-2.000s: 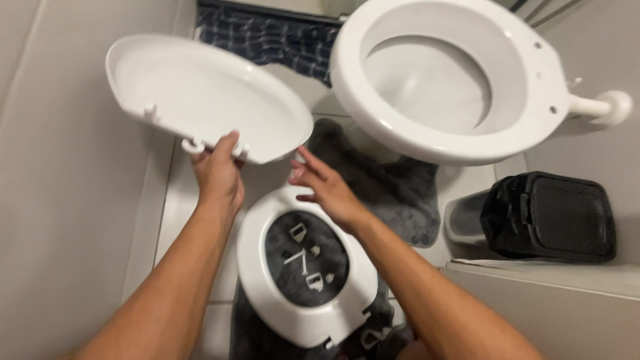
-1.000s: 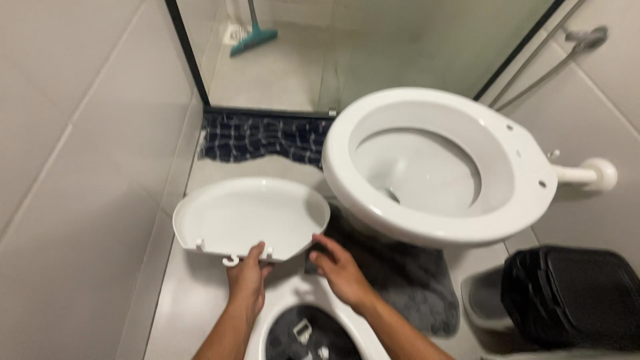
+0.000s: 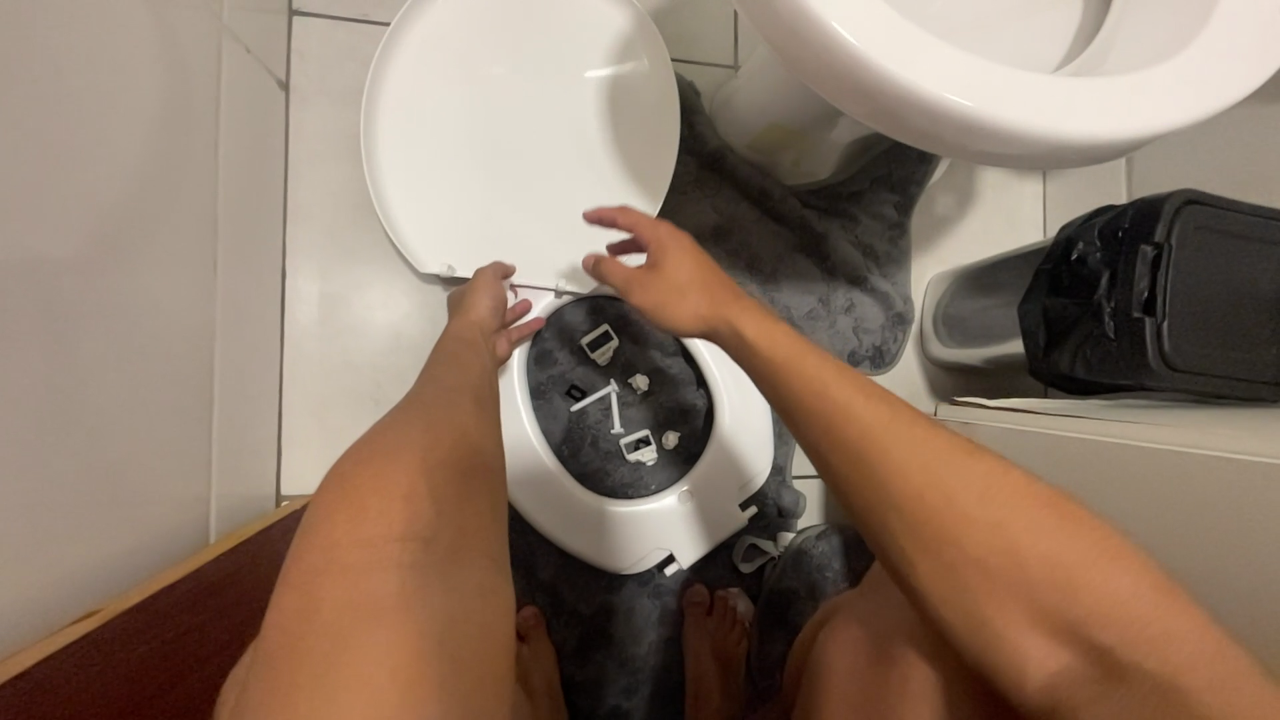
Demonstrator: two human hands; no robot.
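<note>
A white toilet lid (image 3: 520, 130) lies with its inner face up, its hinge edge toward me. My left hand (image 3: 492, 312) is at that hinge edge, its thumb near the rim; whether it grips the lid cannot be told. Just over the lid's lower right edge is my right hand (image 3: 660, 270), fingers spread, holding nothing. A white toilet seat ring (image 3: 600, 535) rests below on a dark grey plush mat. Inside the ring lie two white plastic frames (image 3: 600, 343) (image 3: 638, 447), white plastic pins (image 3: 614, 408), small white pieces (image 3: 638, 382) and a small black piece (image 3: 576, 392).
The toilet bowl (image 3: 960, 100) stands at the upper right, above the grey mat (image 3: 800, 260). A bin with a black bag and lid (image 3: 1210, 290) is on the right. A tiled wall (image 3: 110, 280) rises at the left, with a dark red wood-edged panel (image 3: 160, 630) below. Bare feet (image 3: 715, 640) stand at the bottom.
The lid was tilted in my left hand and now lies flatter, seen more from above. My right hand has moved from the lid's edge to over it. The view has tipped downward.
</note>
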